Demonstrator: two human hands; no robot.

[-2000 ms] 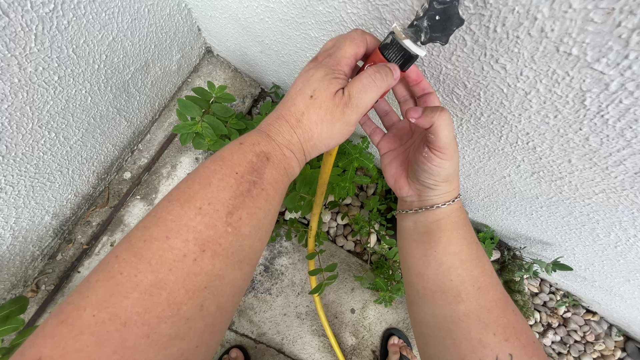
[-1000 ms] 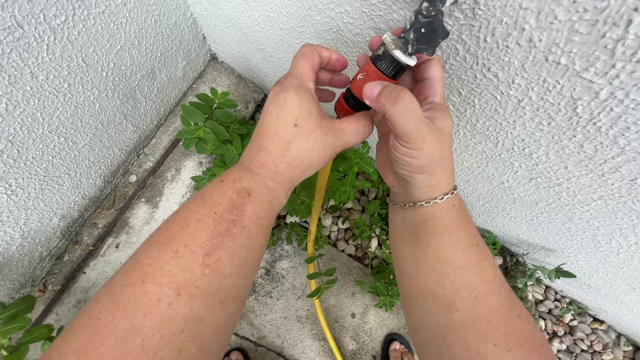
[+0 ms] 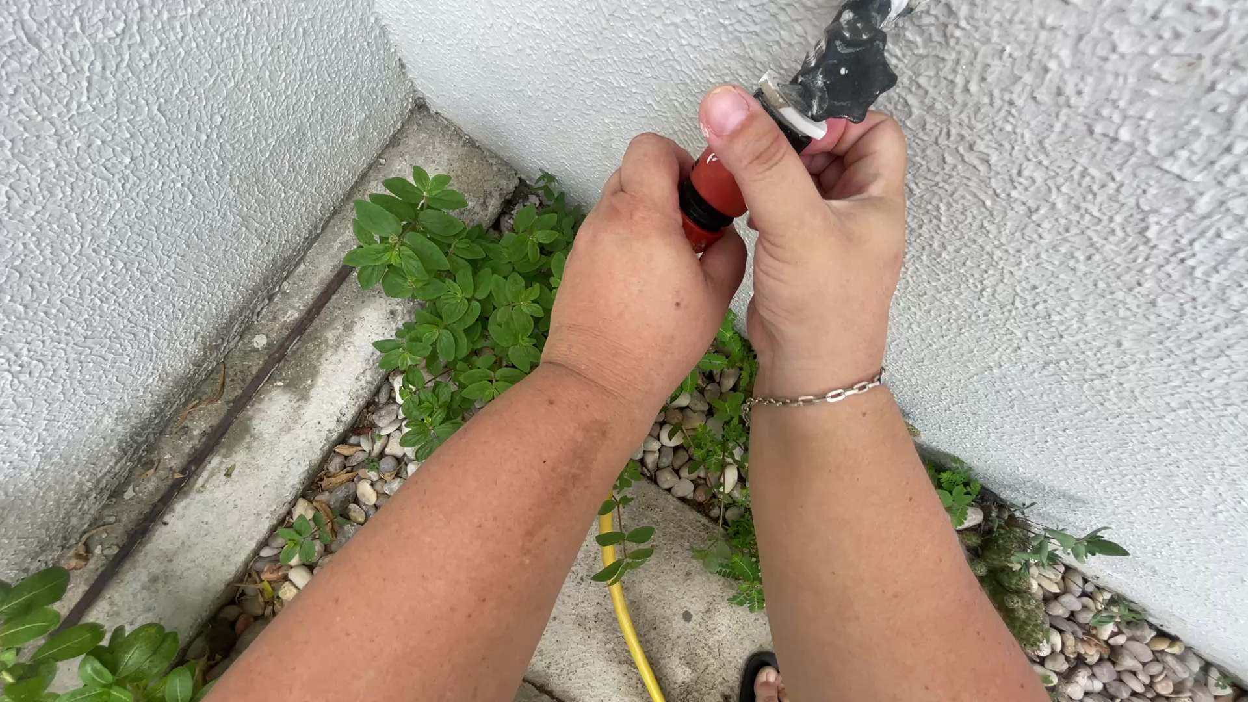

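An orange and black hose connector (image 3: 717, 185) hangs at an angle below a dark outdoor tap (image 3: 846, 68) on the white wall, with a pale ring between them. My left hand (image 3: 648, 263) is closed around the connector's lower end. My right hand (image 3: 829, 214) grips its upper collar, thumb in front and fingers behind. A chain bracelet (image 3: 829, 395) circles my right wrist. Below my left hand a yellow hose (image 3: 624, 604) runs down to the paving; its top end is hidden by my hand and forearm.
Textured white walls (image 3: 1063, 292) meet in a corner at the upper left. Green plants (image 3: 458, 283) grow beside my left hand, over pebbles (image 3: 682, 448). A concrete ledge (image 3: 283, 390) follows the left wall. A sandaled foot (image 3: 765, 678) shows at the bottom edge.
My left hand has moved from the connector's top to its lower end. My right hand, loosely open beside it two seconds ago, has closed on the upper collar.
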